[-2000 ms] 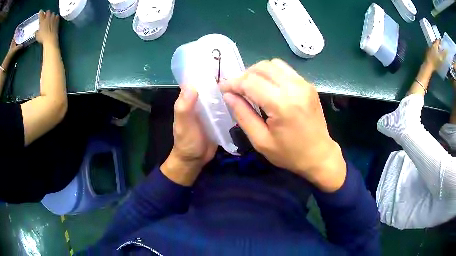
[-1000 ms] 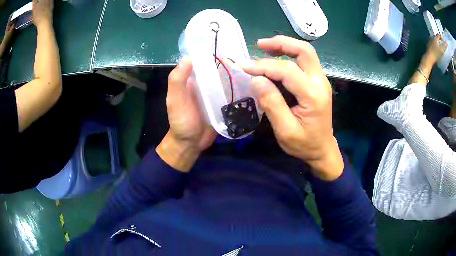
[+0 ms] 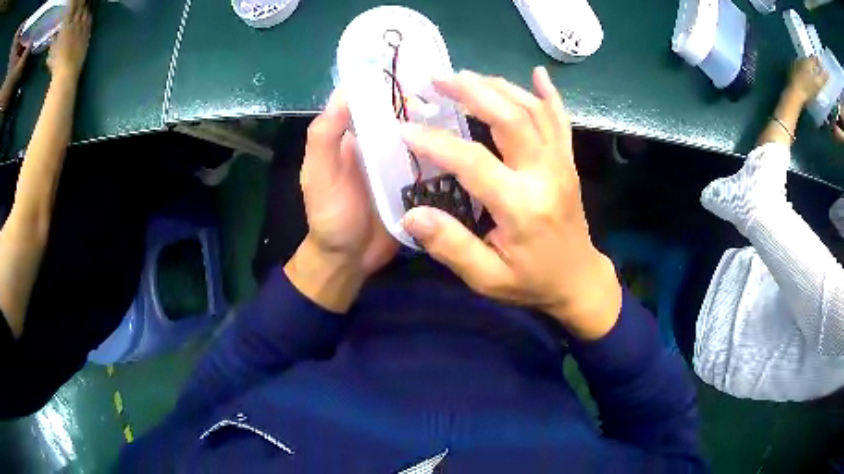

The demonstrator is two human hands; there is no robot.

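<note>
A white oval housing (image 3: 370, 111), open side up, is held above my lap by the bench edge. My left hand (image 3: 338, 204) grips its left side. Thin red and black lead wires (image 3: 397, 88) run down its inside from a small ring near the far end. A black square cooling fan (image 3: 440, 196) sits at the near end. My right hand (image 3: 518, 199) is over the housing's right side, fingers spread. Its thumb tip is at the fan's left edge and its index fingertip is at the wires. Whether the right fingers pinch anything is unclear.
On the dark green bench (image 3: 296, 74) lie a white oval unit (image 3: 563, 30), a round-ended white part (image 3: 266, 9) and a white unit with a black ribbed end (image 3: 713, 44). Workers' arms (image 3: 46, 176) are at left and right (image 3: 787, 111). A blue stool (image 3: 139, 305) stands lower left.
The fan and wires have come into view as the housing turned open side up and moved slightly away from me. My right hand has moved from the wires down over the fan, fingers spreading.
</note>
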